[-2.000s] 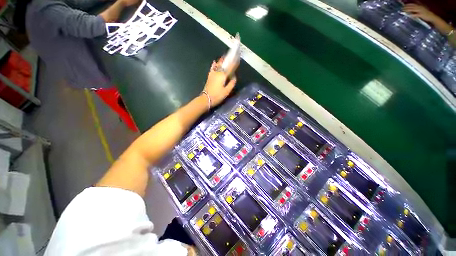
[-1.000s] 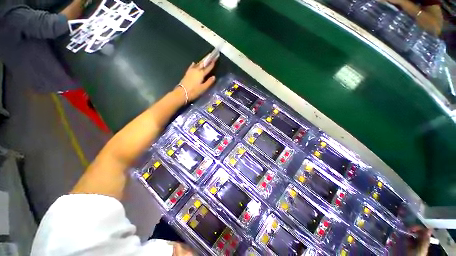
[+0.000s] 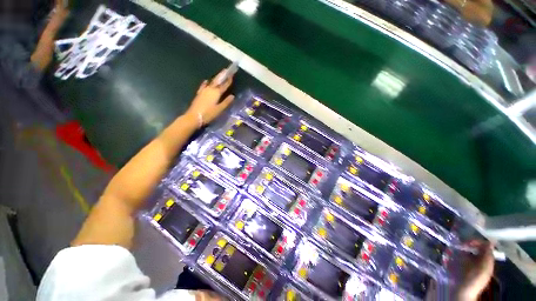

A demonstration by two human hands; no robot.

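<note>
A large clear blister tray (image 3: 235, 197) lies in front of me with rows of rectangular units (image 3: 179, 222). The units have dark screens, yellow spots at one end and red ones at the other. My left hand (image 3: 211, 101) is beyond the tray's far left corner, over the dark green bench, and grips a thin pale piece (image 3: 226, 73), maybe label cards. My right hand (image 3: 477, 270) is blurred at the tray's right edge. A small white tip (image 3: 499, 256) shows beside it; whether the hand grips this or the tray edge is unclear.
A pile of white skeleton frames (image 3: 100, 44) lies farther along the bench (image 3: 138, 88), beside another person's arm (image 3: 47, 44). A glossy green conveyor (image 3: 329, 70) with a pale rail (image 3: 282, 88) runs beyond the tray. Clear trays (image 3: 449, 35) lie across it, near another person's hand.
The view has shifted, moving tray, bench and frames leftward in the picture. My left hand is lower, near the tray's far corner. My right hand has come into view at the right edge.
</note>
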